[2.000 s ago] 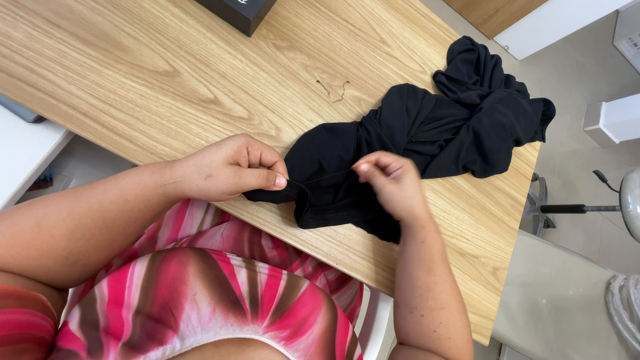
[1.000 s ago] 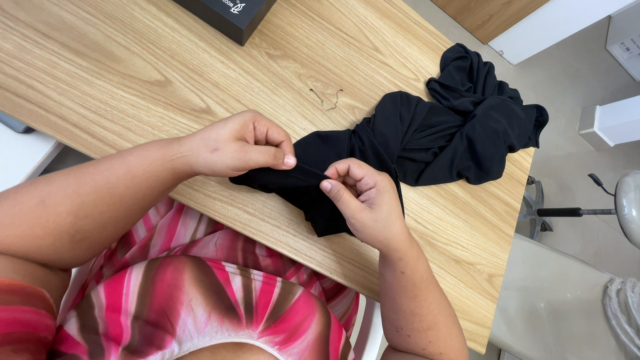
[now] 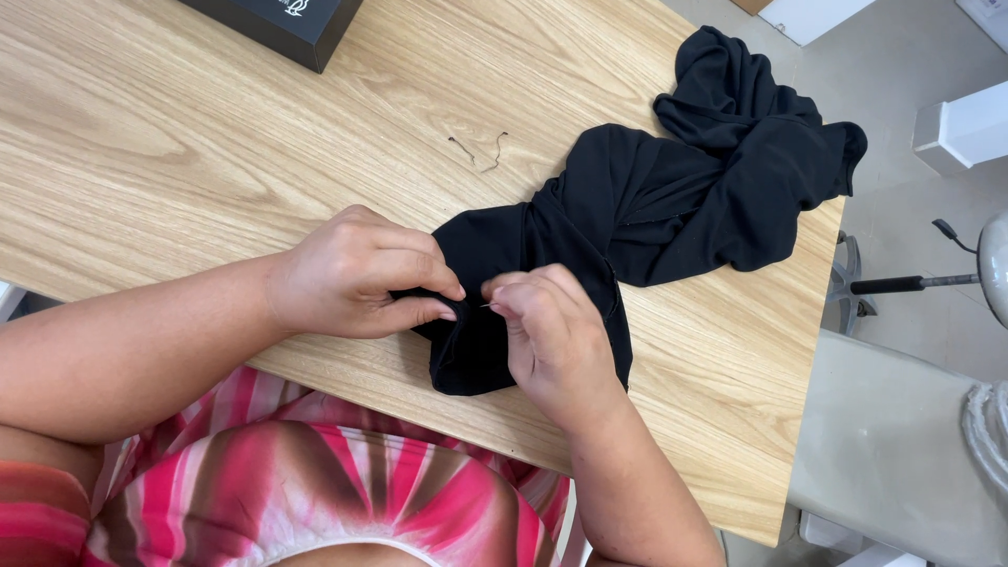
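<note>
Black fabric, seemingly a garment (image 3: 669, 197), lies bunched across the wooden table, its near end opened out between my hands. My left hand (image 3: 370, 276) pinches a folded edge of the cloth between thumb and fingers. Just to its right, my right hand (image 3: 555, 339) holds a thin needle (image 3: 490, 305) between thumb and forefinger, over the cloth. Any thread on the needle is too fine to make out. Two short pieces of dark thread (image 3: 496, 153) lie on the tabletop beyond my hands.
A black box (image 3: 291, 27) stands at the far left of the wooden table (image 3: 197, 157). Past the table's right edge are a grey seat (image 3: 874, 425), a wheeled chair base (image 3: 850, 283) and a white post foot (image 3: 961, 130) on the floor.
My right hand, which was pinching the cloth beside my left a second ago, is off that edge and holds the needle. More of the cloth's near end shows. The view has shifted slightly.
</note>
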